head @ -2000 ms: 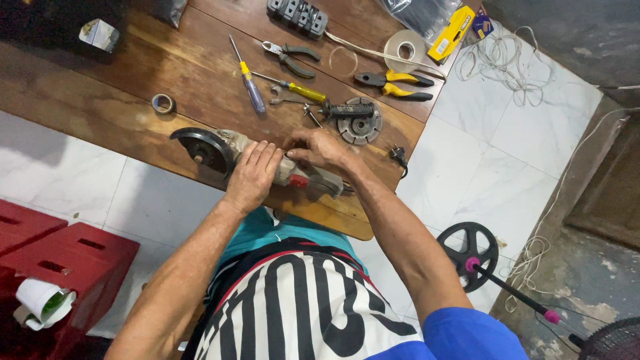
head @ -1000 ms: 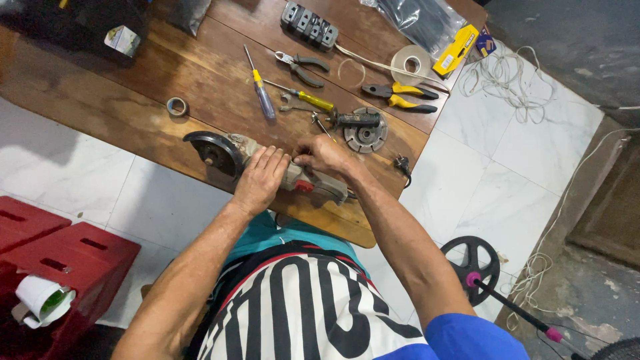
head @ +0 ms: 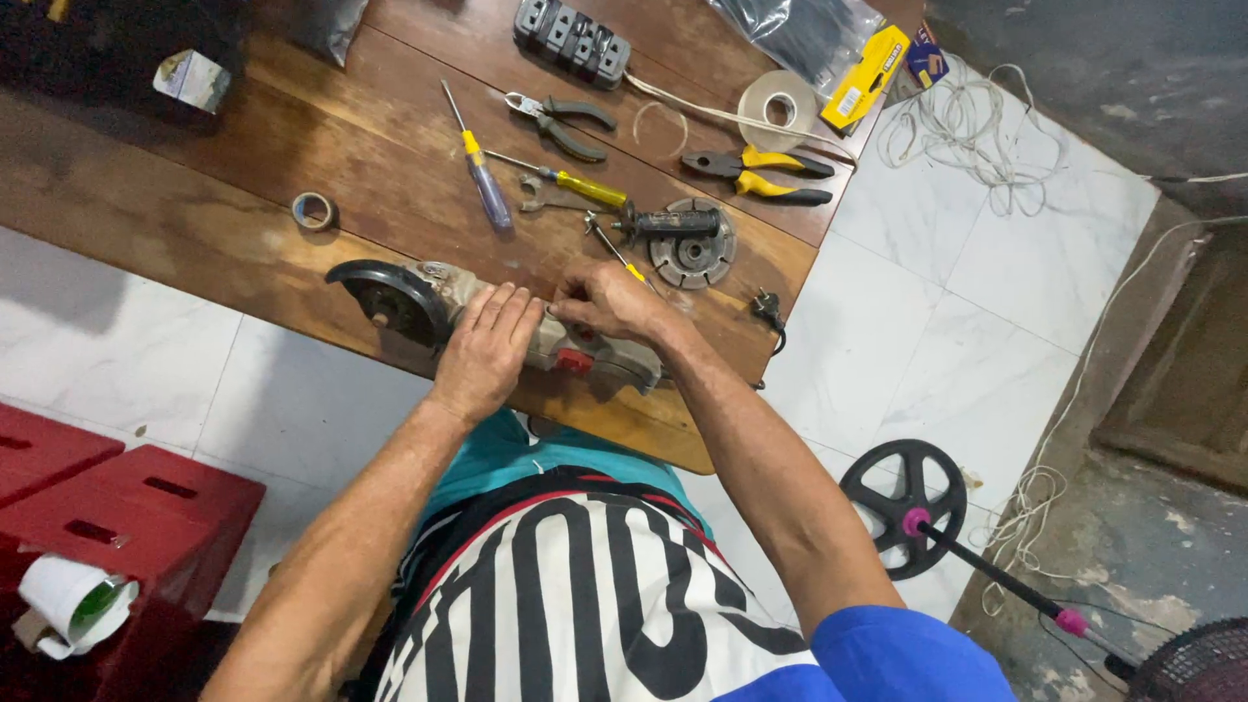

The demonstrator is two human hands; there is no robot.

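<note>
An angle grinder (head: 616, 369) with a black wheel guard lies near the front edge of the wooden table. My left hand (head: 489, 343) rests over its body and holds it down. The curled fingers of my right hand (head: 606, 300) touch the body just right of my left hand; whether they pinch something small is hidden. Beyond them lie a small screwdriver (head: 616, 244), a side handle (head: 673, 224) on a segmented cutting disc (head: 694, 255), an open-end wrench (head: 554, 198) and a yellow-handled screwdriver (head: 590, 188).
Farther back are diagonal cutters (head: 565, 125), combination pliers (head: 760, 175), a clear-handled screwdriver (head: 485, 180), a tape roll (head: 777, 109) and a power strip (head: 570, 44). A small tape roll (head: 314, 212) sits left. The grinder's plug (head: 767, 307) lies near the right edge. Red stools (head: 136, 507) stand lower left.
</note>
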